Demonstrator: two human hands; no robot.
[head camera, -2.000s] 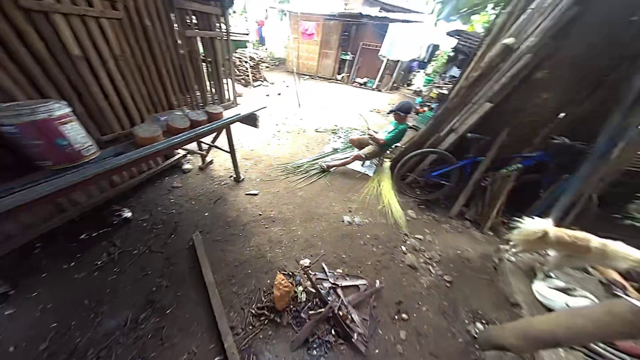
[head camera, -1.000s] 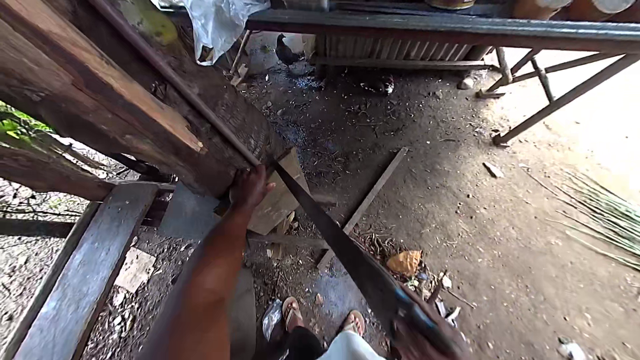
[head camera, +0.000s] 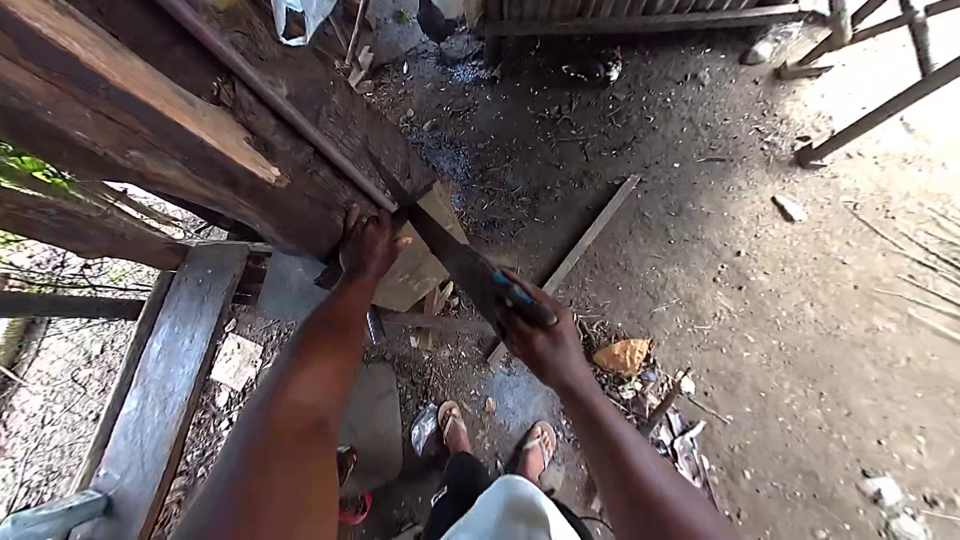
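Observation:
My right hand (head camera: 536, 330) grips the blue and black handle of a hand saw (head camera: 459, 259). The saw's dark blade slants up and left, across the end of a long thin pole (head camera: 300, 120). My left hand (head camera: 371, 244) is closed around that pole near its end, just left of the blade. The pole lies along a thick dark wooden timber (head camera: 352, 127). Whether the teeth have entered the pole cannot be told.
A wooden plank bench (head camera: 161, 382) stands at the left. A loose wooden strip (head camera: 592, 236) lies on the dirt, beside a debris pile with a dry brown leaf (head camera: 622, 356). My sandalled feet are below. A plastic bag (head camera: 304, 15) hangs at the top, near a dark bird (head camera: 435, 21).
The view has swung left and down from the yard. Since one second ago, my right hand has drawn in toward my left, and more of the blade reaches past the pole.

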